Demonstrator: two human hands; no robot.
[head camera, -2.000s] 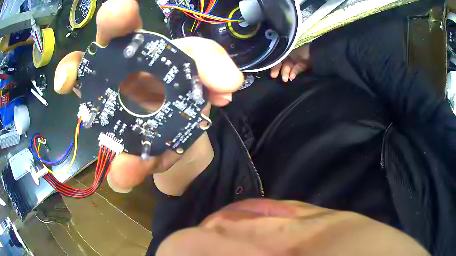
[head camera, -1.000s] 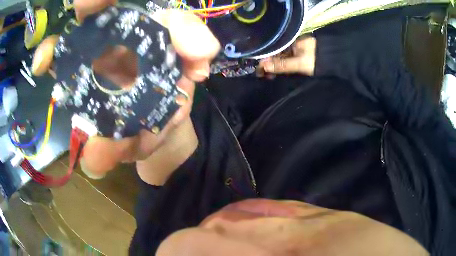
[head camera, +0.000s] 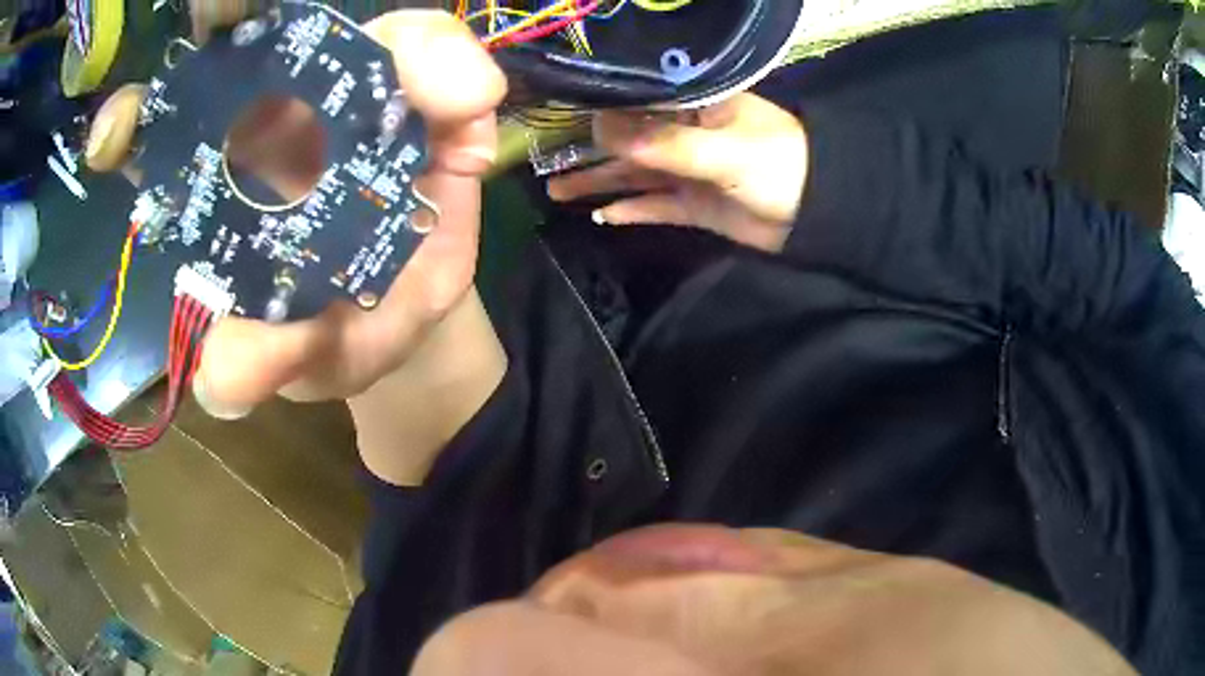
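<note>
My left hand (head camera: 436, 225) holds a black ring-shaped light board (head camera: 337, 211) by its edges, with the side full of small parts facing the camera. A red wire bundle (head camera: 126, 429) is plugged into its white connector, and thin yellow and blue wires (head camera: 126, 297) run from a second plug. My right hand (head camera: 714, 165) pinches a small dark board (head camera: 562, 155) at its fingertips. The board is partly hidden by the fingers, so its kind is unclear. A black camera housing (head camera: 674, 73) with coloured wires (head camera: 562, 27) lies just beyond my right hand, cut off by the top edge.
A yellow tape roll (head camera: 90, 53) lies on the dark bench at the upper left. A white part (head camera: 29, 363) sits at the far left, at the end of the wires. Brown cardboard (head camera: 225, 528) is below the bench edge. Pale strips show at the top right.
My left hand and the ring board have moved left and a little up. My right hand has come out from beside the housing towards the left, with the small board at its fingertips.
</note>
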